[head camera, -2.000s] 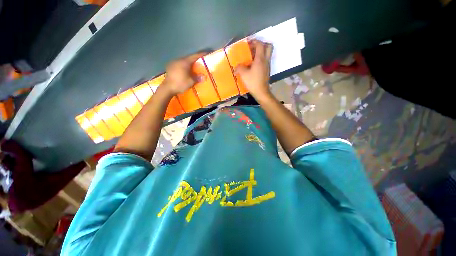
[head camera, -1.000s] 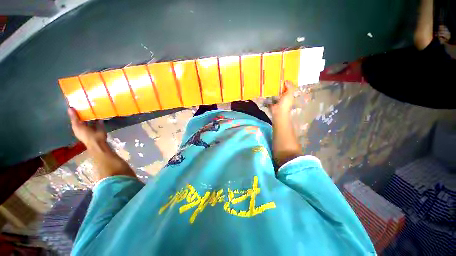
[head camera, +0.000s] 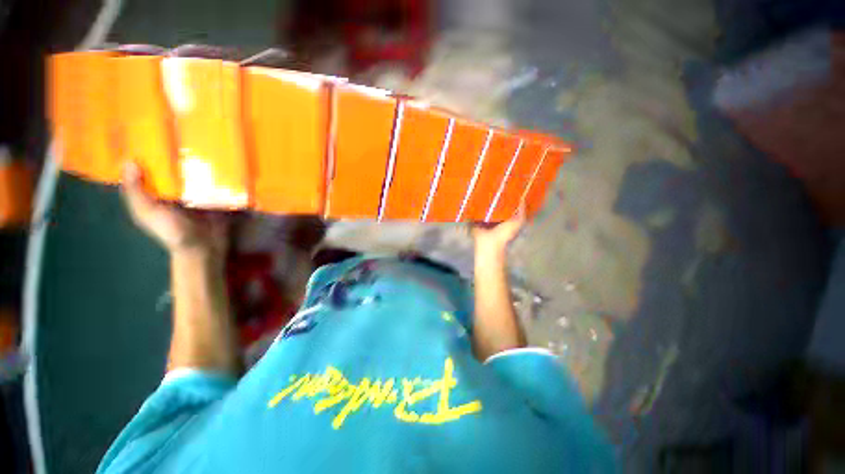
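A long row of glossy orange cartons (head camera: 287, 139), pressed side by side with pale seams, is held up in front of my chest. Its left part looks larger and nearer, and it tapers to the right. My left hand (head camera: 176, 218) holds it from below near the left end, with the fingers partly hidden. My right hand (head camera: 500, 230) holds the lower edge near the right end, with the fingers hidden behind or under the row.
The dark green table (head camera: 102, 324) with a pale edge rail lies at the left. Blurred red things (head camera: 259, 292) show beside it. The grey floor (head camera: 593, 305) has peeling patches. A blurred reddish stack (head camera: 788, 120) is at the upper right.
The row has been lifted off the green table and is now over the floor. My view has turned, so the table is at the left. The white piece at the row's right end no longer shows.
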